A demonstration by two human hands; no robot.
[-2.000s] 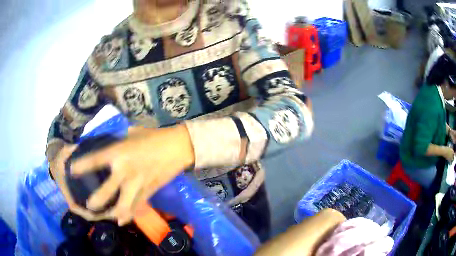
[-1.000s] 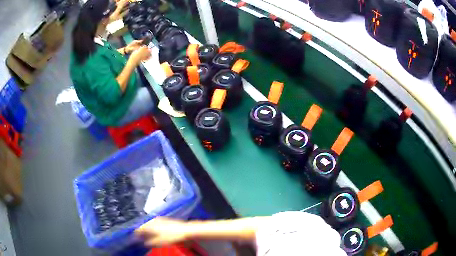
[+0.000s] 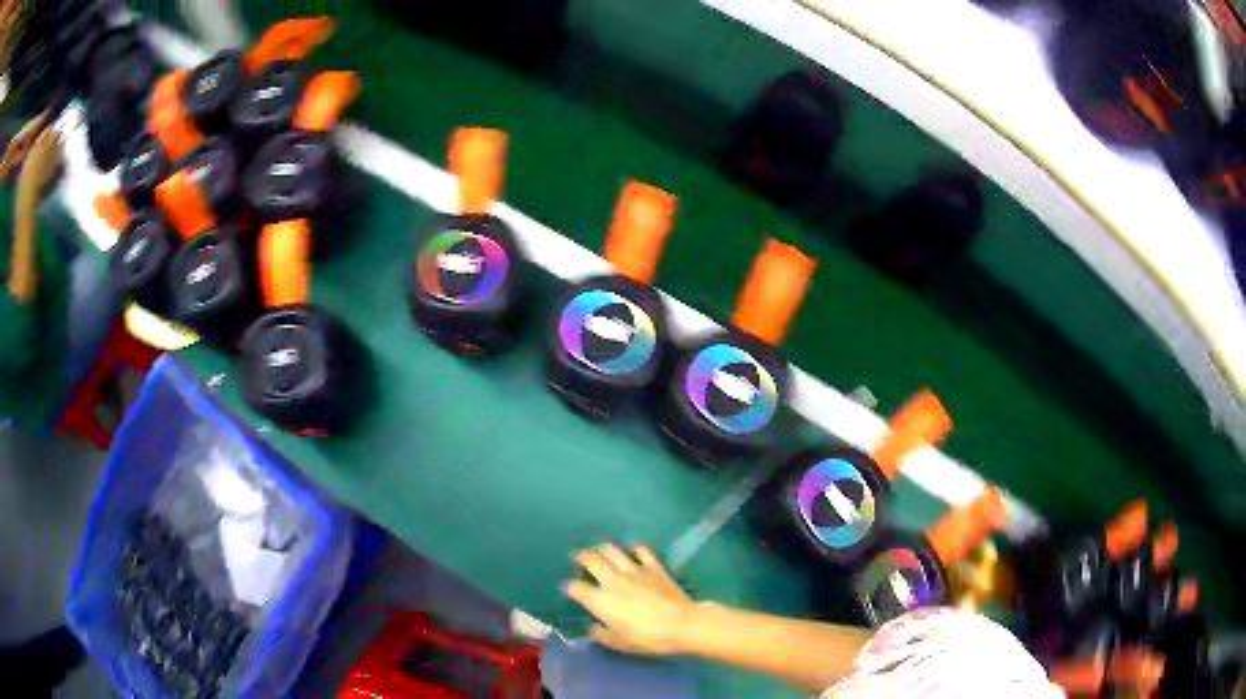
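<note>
My left hand [image 3: 631, 601] reaches in from the lower right, fingers spread and empty, over the green bench [image 3: 451, 464] near its front edge. My right hand is not in view. Several black speakers with upright orange straps stand along the white stripe, their top rings lit in rainbow colours. The nearest lit ones are a speaker [image 3: 834, 505] right of my hand and another [image 3: 899, 585] partly hidden by my sleeve. A thin pale line, maybe a cable [image 3: 717, 519], runs from near my fingers towards the speakers.
Unlit speakers [image 3: 287, 362] cluster at the left. A blue crate [image 3: 308, 526] with clear liner and dark parts stands lower left, beside a red stool [image 3: 437, 662]. More speakers [image 3: 1127, 580] are at the right. A white curved rail [image 3: 957, 109] crosses the top. A person's arm shows at the far left.
The view has swung from a person holding a speaker to the bench, then closer over it. My left hand has moved from over the crate to the bench. The lit rings show fuller colours.
</note>
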